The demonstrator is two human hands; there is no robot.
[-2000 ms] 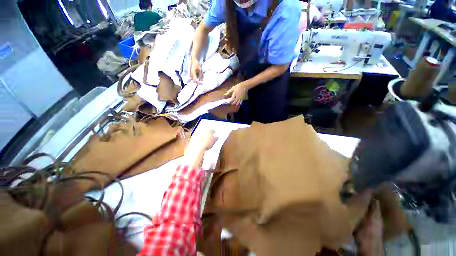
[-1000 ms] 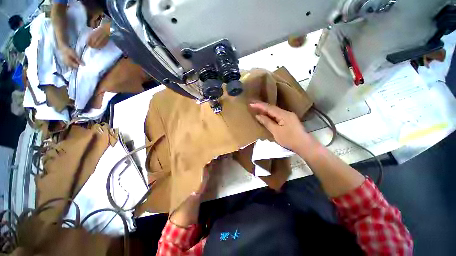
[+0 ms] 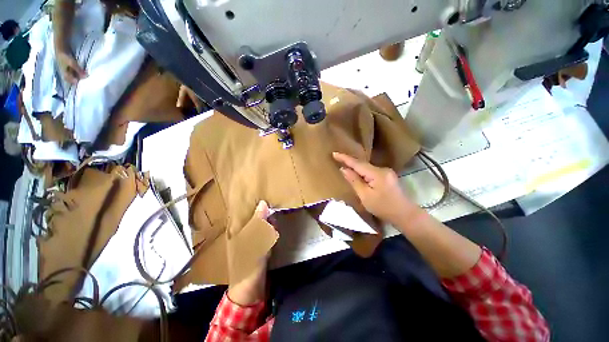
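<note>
A brown bag body (image 3: pixel 267 163) lies spread on the white machine table under the presser foot (image 3: pixel 286 140) of the sewing machine (image 3: pixel 347 33). A thin straight seam runs from the foot toward its near edge. My left hand (image 3: pixel 252 270) is at the near left edge; its thumb rests on top of the brown piece and the fingers are hidden beneath, gripping it. My right hand (image 3: pixel 374 187) lies on top of the piece, right of the seam, fingers extended and apart, gripping nothing. White backing (image 3: pixel 347 218) shows at a folded near flap.
Brown handle straps curve left (image 3: pixel 141 244) and right (image 3: pixel 491 217) of the bag body. Piles of brown pieces (image 3: pixel 87 207) lie at left. A red-handled tool (image 3: pixel 469 81) rests on the machine. A printed sheet (image 3: pixel 561 157) lies at right. Another person's hand (image 3: pixel 70 67) touches white-backed pieces.
The view swung from the left piles to the machine. Since the last earlier frame, the seam shows longer below the foot, and my left thumb has come into view on the near edge.
</note>
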